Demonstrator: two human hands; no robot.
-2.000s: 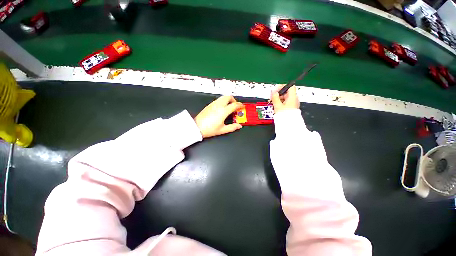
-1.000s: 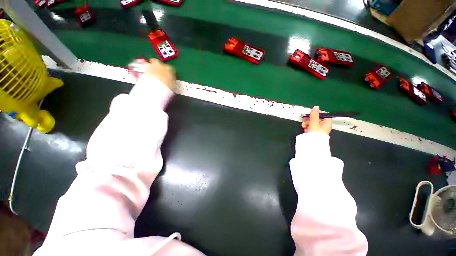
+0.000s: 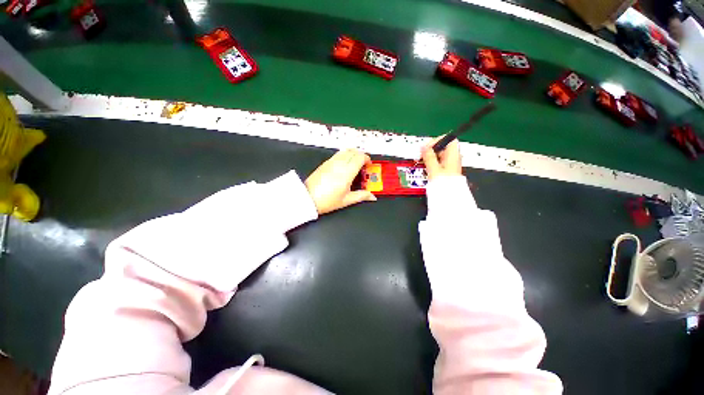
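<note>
A red plastic unit (image 3: 392, 178) lies flat on the dark bench just below the belt edge rail, its orange-yellow end to the left and its black-and-white patterned face to the right. My left hand (image 3: 340, 182) grips the orange-yellow end between thumb and fingers. My right hand (image 3: 442, 160) holds a thin dark stick (image 3: 463, 127), possibly tweezers, like a pen over the unit's right end. The stick's upper part points up and right over the belt. Its working tip is too small to tell, and my right fingers partly hide the unit's right end.
The green belt (image 3: 309, 96) carries several red units, one (image 3: 229, 55) at upper left. The worn white rail (image 3: 255, 126) runs between belt and bench. A yellow fan (image 3: 17, 166) stands at left. A white fan (image 3: 668, 271), a dark red piece (image 3: 639, 211) and patterned parts (image 3: 684, 214) are at right.
My left hand has come back from the belt edge at left and now grips a red unit on the bench. My right hand has brought the dark stick over that unit.
</note>
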